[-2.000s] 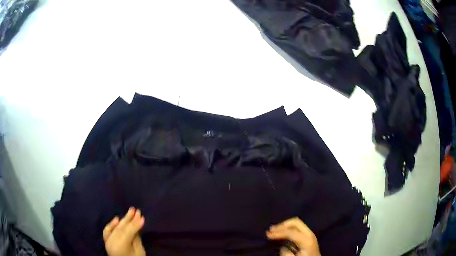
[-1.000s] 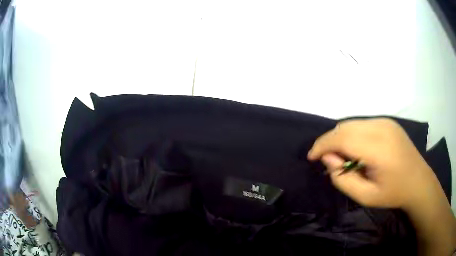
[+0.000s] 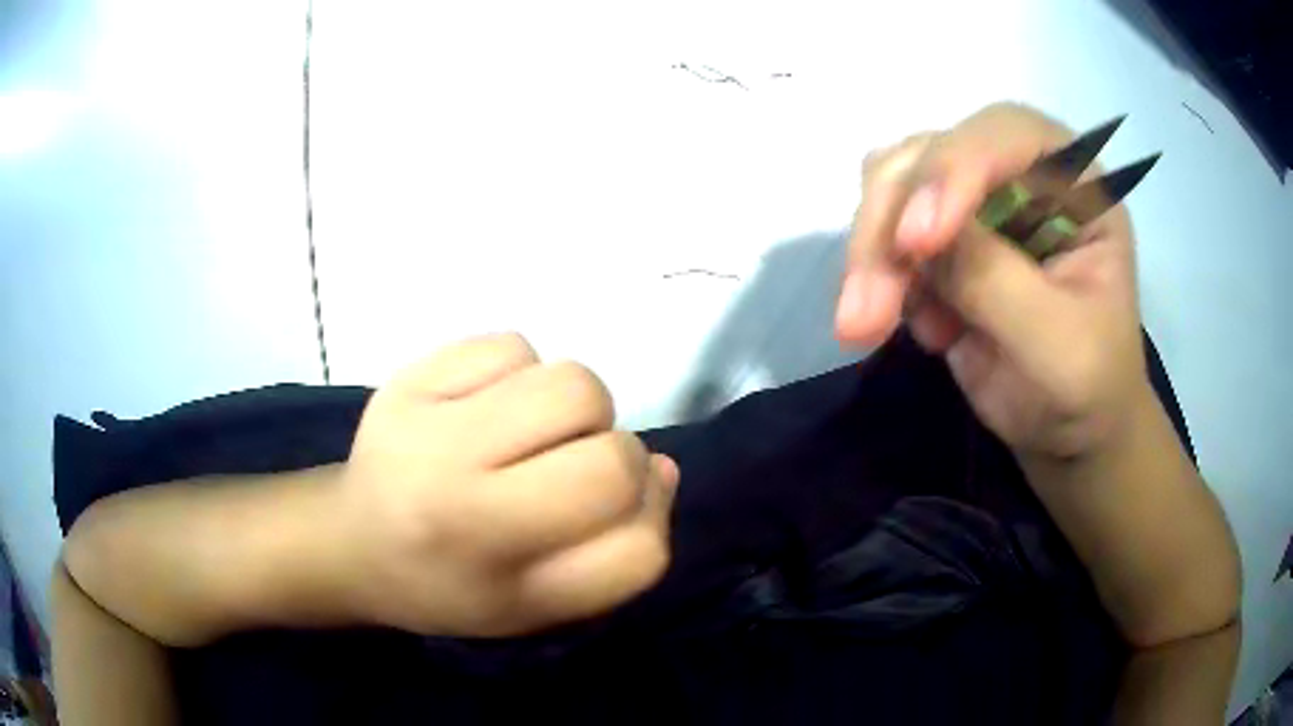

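A dark jacket (image 3: 908, 426) lies on the white table, partly under my forearms. Its shiny wrinkled lining (image 3: 908, 560) shows at the lower right. My left hand (image 3: 511, 496) is a closed fist over the collar area, back of the hand up; nothing shows in it, and its fingertips are hidden. My right hand (image 3: 1007, 270) is raised at the upper right and holds thread snips (image 3: 1071, 192) with green handles. Their two dark blades are apart and point up and right, away from the cloth. The size label cannot be seen.
The white table (image 3: 567, 170) has a straight dark joint line at the left. Several thread ends (image 3: 702, 274) lie beyond the jacket. Dark cloth (image 3: 1234, 57) shows at the top right corner.
My left hand has come into view as a fist. My right hand has risen off the collar and turned, with the snips' blades now pointing up. The size label has gone from sight.
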